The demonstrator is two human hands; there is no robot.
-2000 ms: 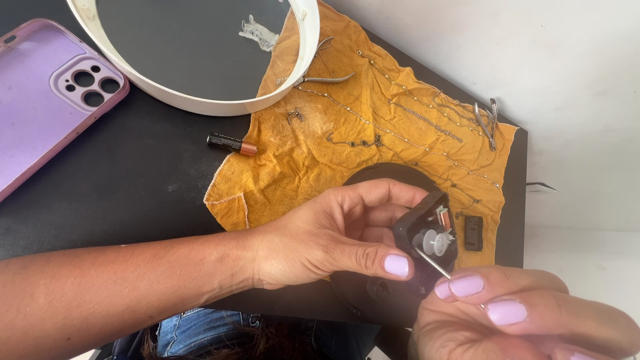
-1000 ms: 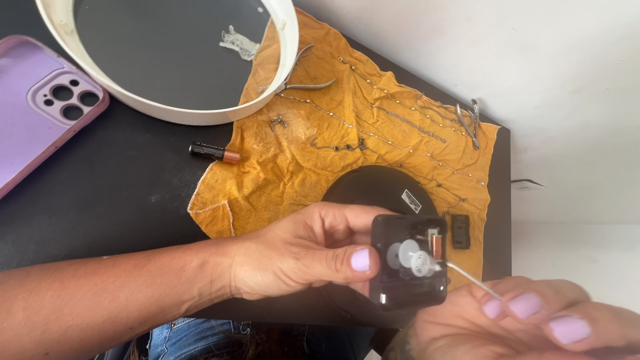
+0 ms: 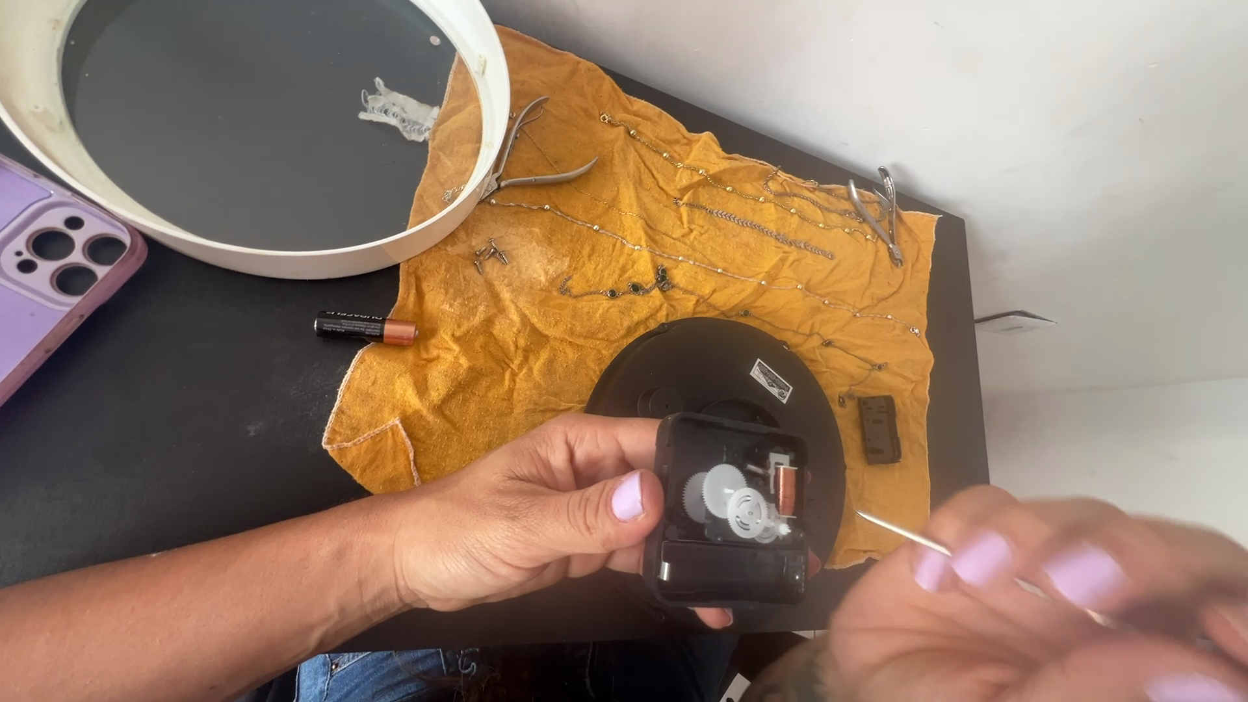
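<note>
My left hand [image 3: 546, 512] grips a black quartz clock movement [image 3: 731, 575], its face tilted toward the camera. White plastic gears [image 3: 723, 490] and a copper coil [image 3: 786, 489] show inside it. To the right, my right hand [image 3: 1043, 595], partly blurred, pinches a thin pointed metal tool [image 3: 902, 531]; its tip stands apart from the movement. Behind the movement lies a round black disc [image 3: 717, 361] with a small label, partly on a yellow cloth [image 3: 487, 361]. A small black rectangular plastic part [image 3: 878, 429] rests on the cloth beside the disc.
A white ring-shaped frame [image 3: 341, 261] stands at upper left, near a phone in a purple case [image 3: 58, 263]. An AA-type battery [image 3: 366, 329] lies at the cloth's edge. Cutting pliers [image 3: 541, 178], other small pliers [image 3: 885, 219], several chains [image 3: 721, 268] and small screws [image 3: 490, 255] lie on the cloth.
Two seconds ago the tool's tip was at the movement's gears; now it is apart, with my right hand drawn back to the right. The movement has turned to face the camera more.
</note>
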